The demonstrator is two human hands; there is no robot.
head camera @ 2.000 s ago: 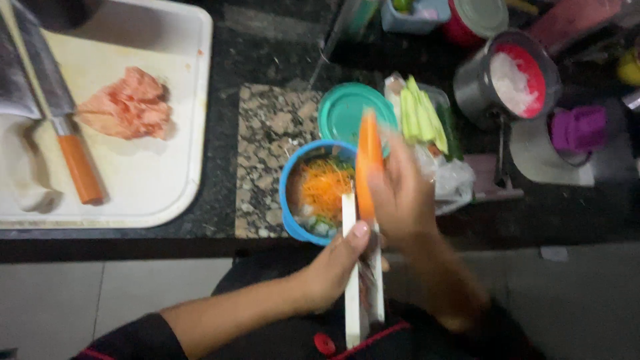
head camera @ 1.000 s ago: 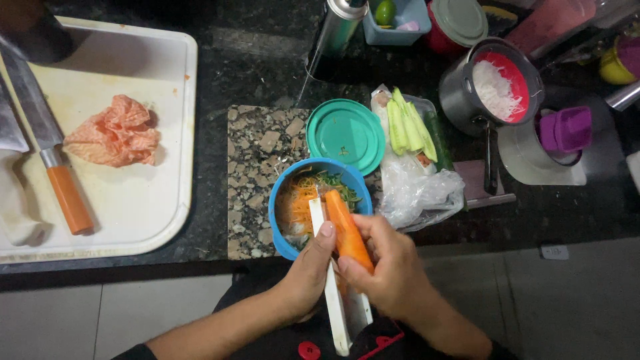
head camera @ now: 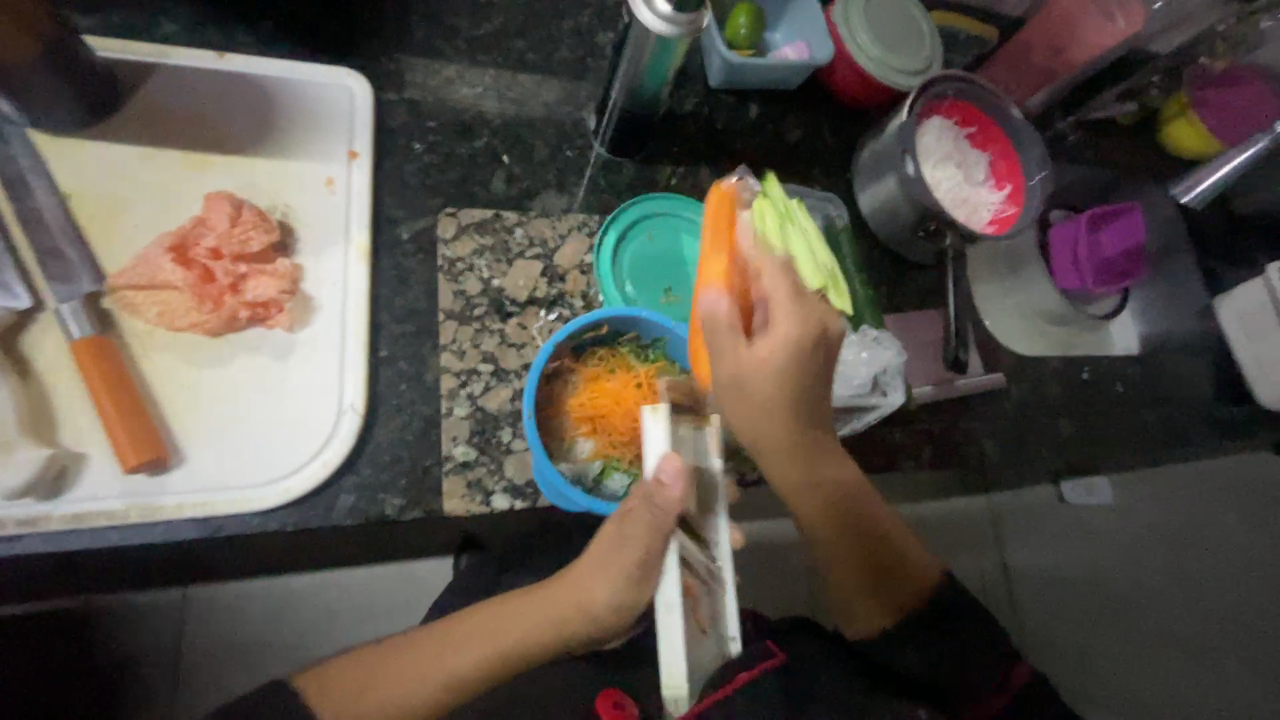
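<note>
My left hand (head camera: 640,545) grips a white handheld slicer (head camera: 672,600), probably a mandoline, its upper end at the rim of a blue plastic bowl (head camera: 532,430). Shredded carrot (head camera: 610,400) lies in the bowl over some green shreds and pale pieces. A carrot (head camera: 712,260), slightly blurred, is held in my right hand (head camera: 775,350) above the slicer's upper end. Behind the bowl lies a round green lid (head camera: 650,250). Light green vegetable strips (head camera: 800,240) sit in a clear tray beside my right hand, which partly covers them.
On the left, a white cutting board (head camera: 330,400) holds a crumpled pinkish-orange cloth-like piece (head camera: 215,265) and an orange-handled knife (head camera: 115,400). A metal pot (head camera: 885,180) with white shreds in a red container stands at the right, its handle pointing toward me. A purple cup (head camera: 1097,248) is farther right.
One second ago the carrot lay along the slicer; now my right hand has it raised up and away, near the green lid. My left hand still holds the slicer at the bowl.
</note>
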